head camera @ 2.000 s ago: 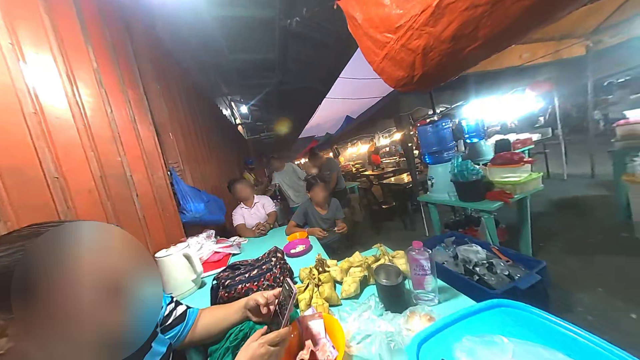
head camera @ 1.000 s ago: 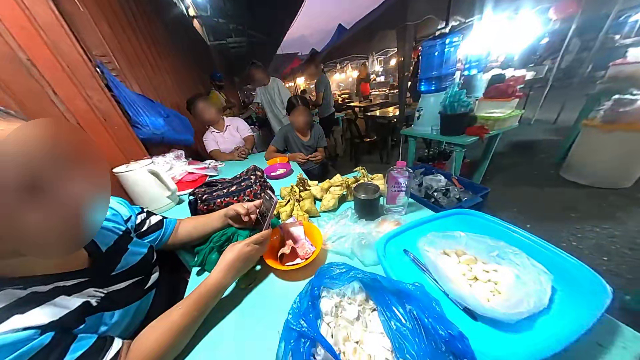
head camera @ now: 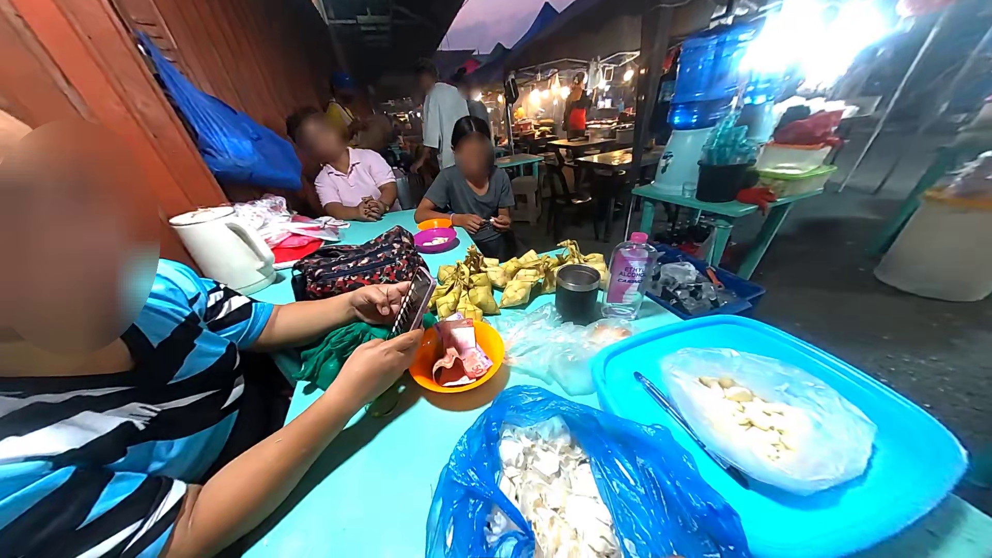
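Note:
Neither my left hand nor my right hand shows in the head view. Nearest to me, an open blue plastic bag [head camera: 643, 480] holds garlic bulbs or cloves in their skins [head camera: 554, 484]. To its right lies a bright blue plastic tray [head camera: 899, 496]. On the tray a clear plastic bag [head camera: 829, 442] has peeled garlic cloves [head camera: 748, 411] on or in it. A slim dark tool, perhaps a knife [head camera: 686, 426], lies along the bag's left side. Behind the blue bag, an orange bowl [head camera: 496, 349] holds folded banknotes [head camera: 461, 356].
A person at left holds a phone [head camera: 412, 302] above the bowl's left edge. Woven-leaf pouches [head camera: 519, 287], a dark tumbler [head camera: 577, 294], an alcohol bottle [head camera: 626, 279], a patterned bag [head camera: 356, 267] and a white kettle [head camera: 225, 248] stand beyond. Two people sit at the far end.
The view has tilted down and brought the garlic bag and the whole tray into sight. The person at left still holds the phone.

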